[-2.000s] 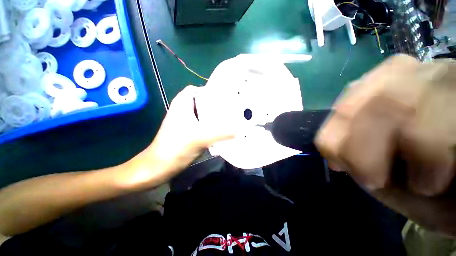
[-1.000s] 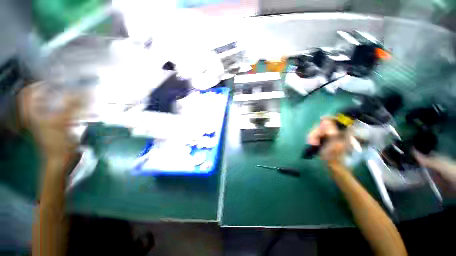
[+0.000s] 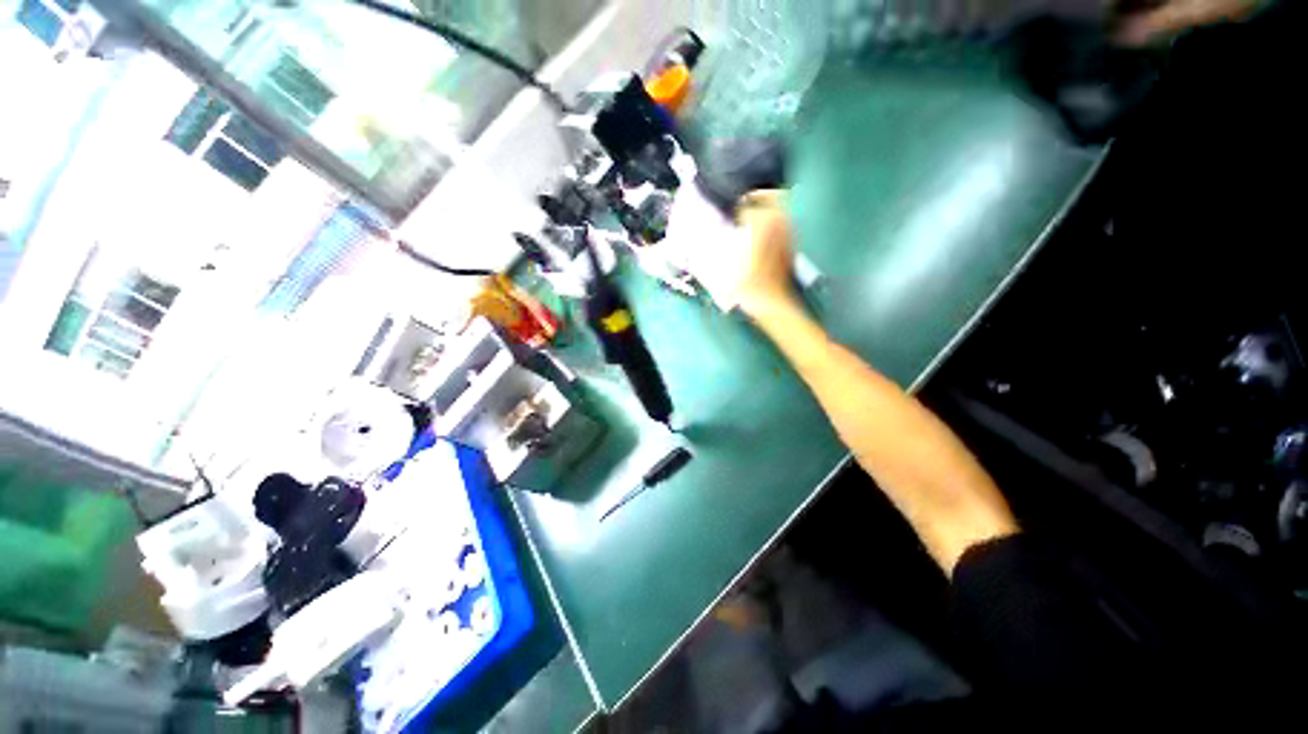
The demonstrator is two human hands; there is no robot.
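My right hand (image 3: 763, 258) is at the far side of the green bench, its fingers closed at a white housing (image 3: 703, 241) with dark parts beside it; the exact grip is blurred. The black electric screwdriver (image 3: 627, 344) with a yellow label lies on the bench, out of my hand. A small hand screwdriver (image 3: 659, 473) lies nearer the bench edge. My left hand is not in view.
A grey metal box (image 3: 534, 427) stands left of the screwdrivers. The blue tray (image 3: 505, 581) holds white parts at lower left. More white and black parts (image 3: 631, 172) stand at the back. Another person's hand (image 3: 1183, 17) shows at the top right.
The view has tilted and turned right. My right hand has let go of the electric screwdriver and moved to the white housing. My left hand has left the picture.
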